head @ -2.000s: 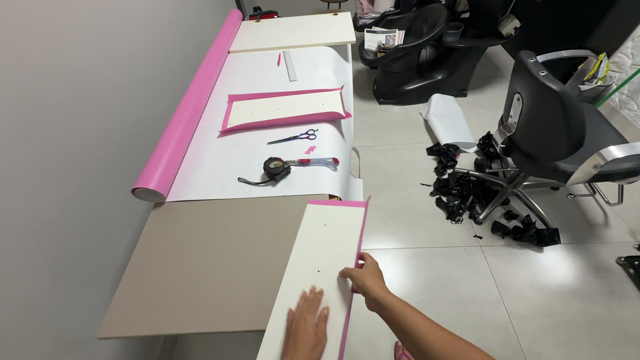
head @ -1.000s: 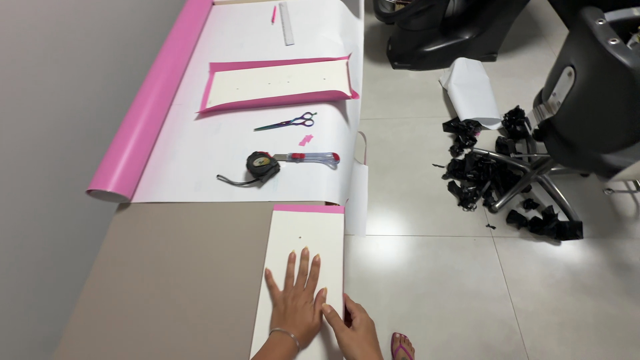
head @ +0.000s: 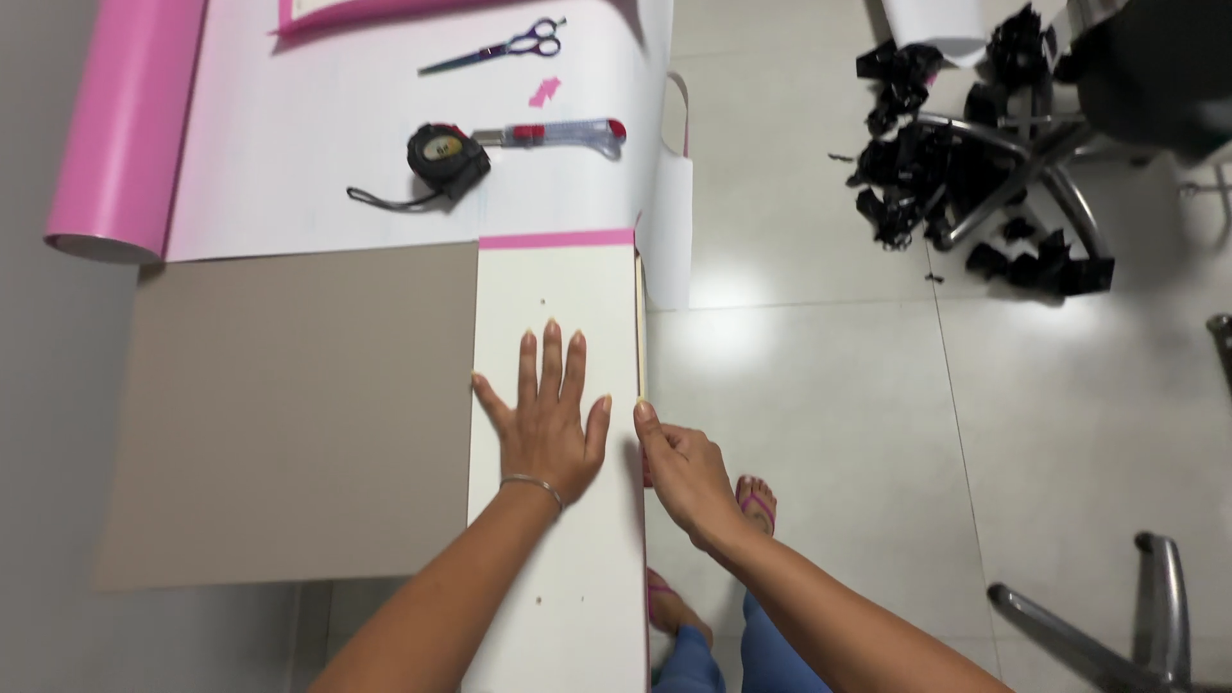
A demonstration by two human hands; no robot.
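Note:
A long white panel (head: 558,539) with small holes lies along the right side of the grey-brown board (head: 298,414), a strip of pink film folded over its far end. My left hand (head: 551,423) lies flat on the panel with fingers spread and holds nothing. At the panel's right edge is my right hand (head: 681,472), its thumb against the edge and its curled fingers partly hidden; what lies between them cannot be made out. Beyond the panel are a tape measure (head: 448,162), a snap-off utility knife (head: 563,133) and scissors (head: 496,48).
A roll of pink adhesive film (head: 125,135) runs along the wall side, its white backing (head: 308,164) spread over the table. A pink-edged panel (head: 385,13) lies at the far end. Crumpled black scraps (head: 905,154) litter the floor around a chair base (head: 1039,173).
The panel, tilted across the board's edge two seconds ago, now lies straight along it. My left hand has spread flat on it. The view has moved closer.

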